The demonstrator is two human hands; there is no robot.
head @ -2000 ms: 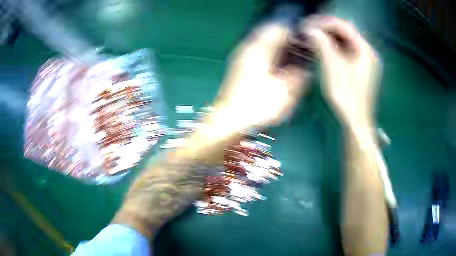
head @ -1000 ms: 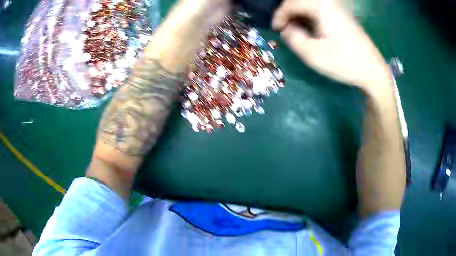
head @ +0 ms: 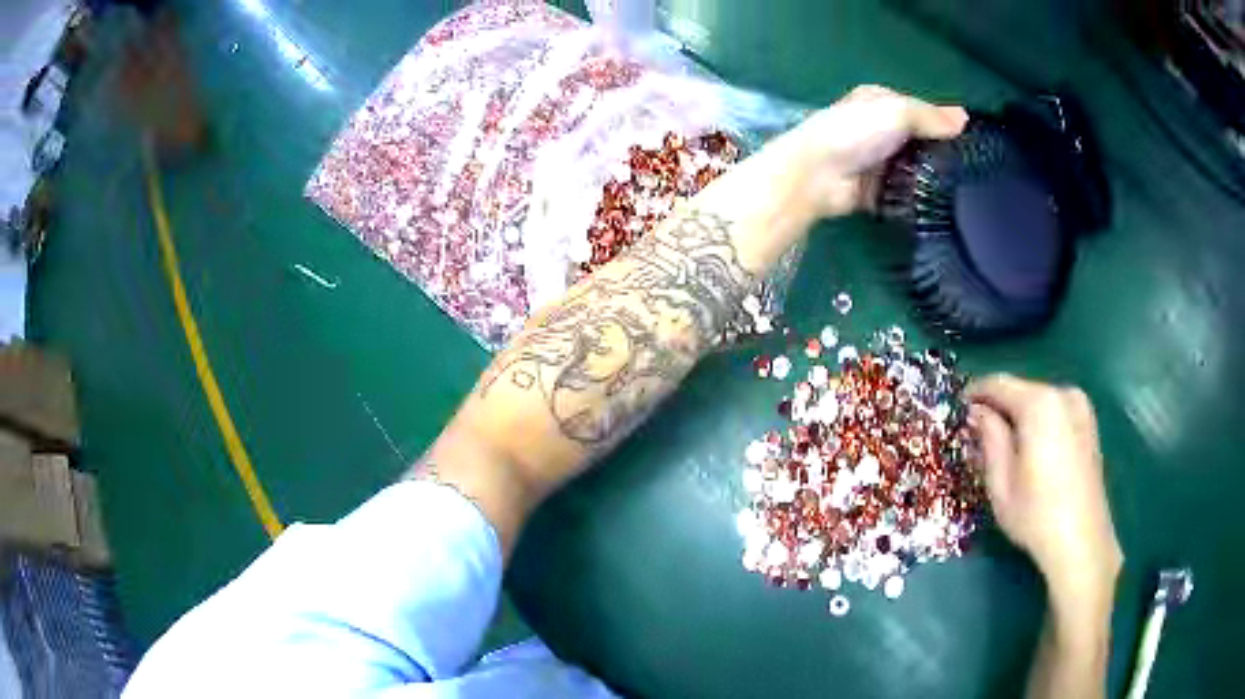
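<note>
My left hand grips the left edge of a black desk fan, with its ribbed round guard and solid centre facing me. My right hand is at the right edge of a loose pile of small copper-orange and silver-white discs; its fingertips are bent down by the pile, and I cannot tell whether they hold a disc. A large clear plastic bag full of the same discs lies beyond my tattooed left forearm, which hides part of its mouth.
The green work surface lies under everything. A hammer with a silver head and pale handle is at the lower right, cut off by the edge. Cardboard boxes are at the far left, beside a yellow line. Dark blurred items are at the upper right.
The view has swung, so bag and pile sit further right. My hands have parted: my left now holds the fan out beyond the pile, and my right has come down to the pile.
</note>
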